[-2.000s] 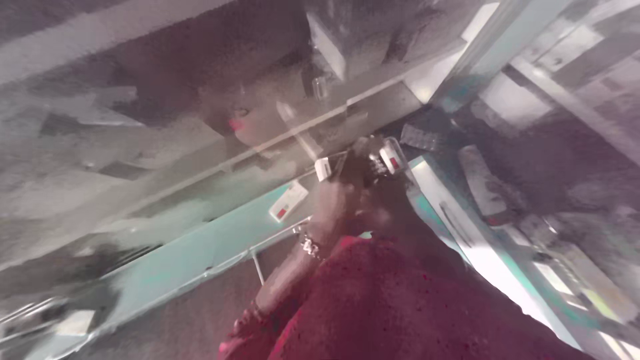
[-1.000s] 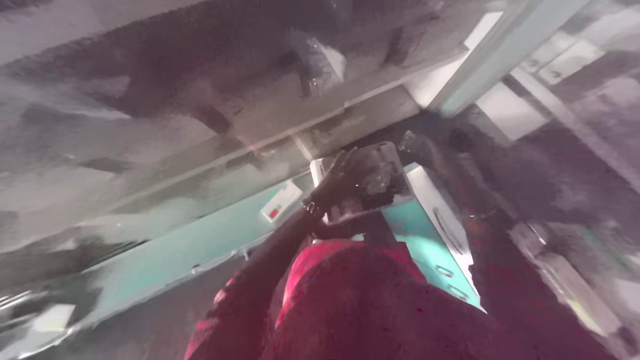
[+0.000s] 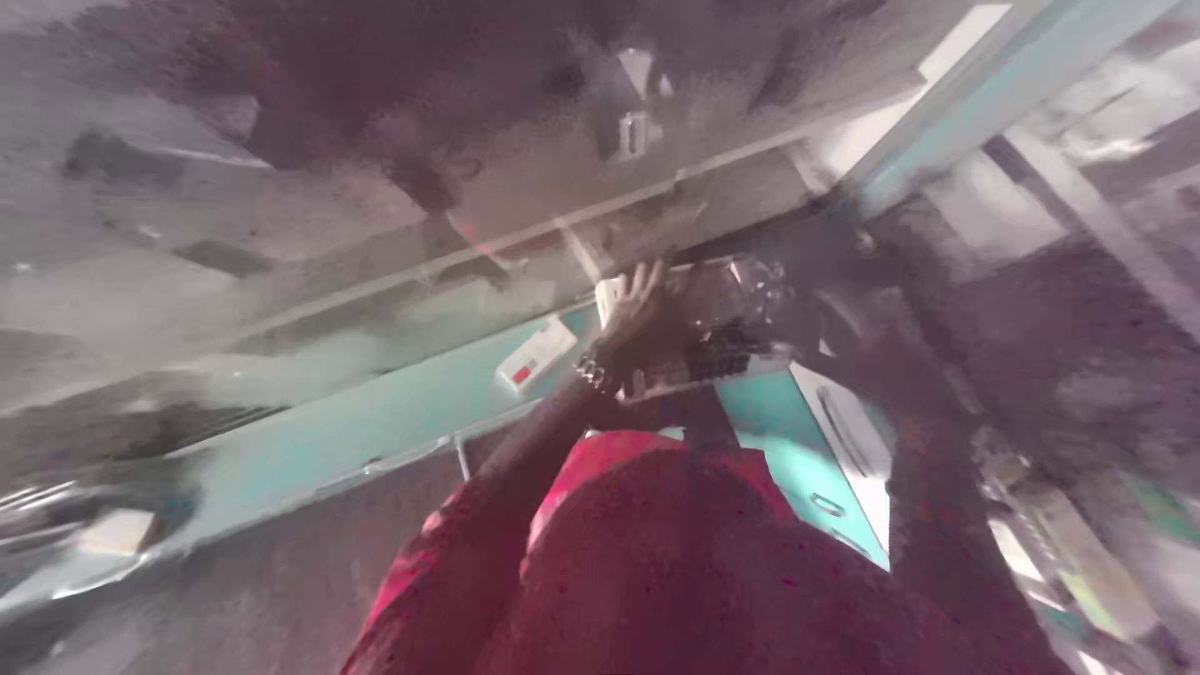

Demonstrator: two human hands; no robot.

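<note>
My left hand, with a beaded bracelet at its wrist, lies over the left part of a shallow tray or box with a light rim. Its fingertips are at a small white piece on the far left edge. Dark small parts show in the box, but blur hides what they are. My right hand is dark and smeared at the box's right side; its fingers cannot be made out. Left of the box, a white case with a red mark rests on the teal work surface.
A white panel with a dark slot stands beside a teal surface with a small ring at the right. A pale block sits at the far left. A teal and grey beam crosses the upper right.
Two seconds ago my hands were close together near small white and red pieces. The light-rimmed box appears beneath my hands in the later frames, and my right arm now reaches in from the right.
</note>
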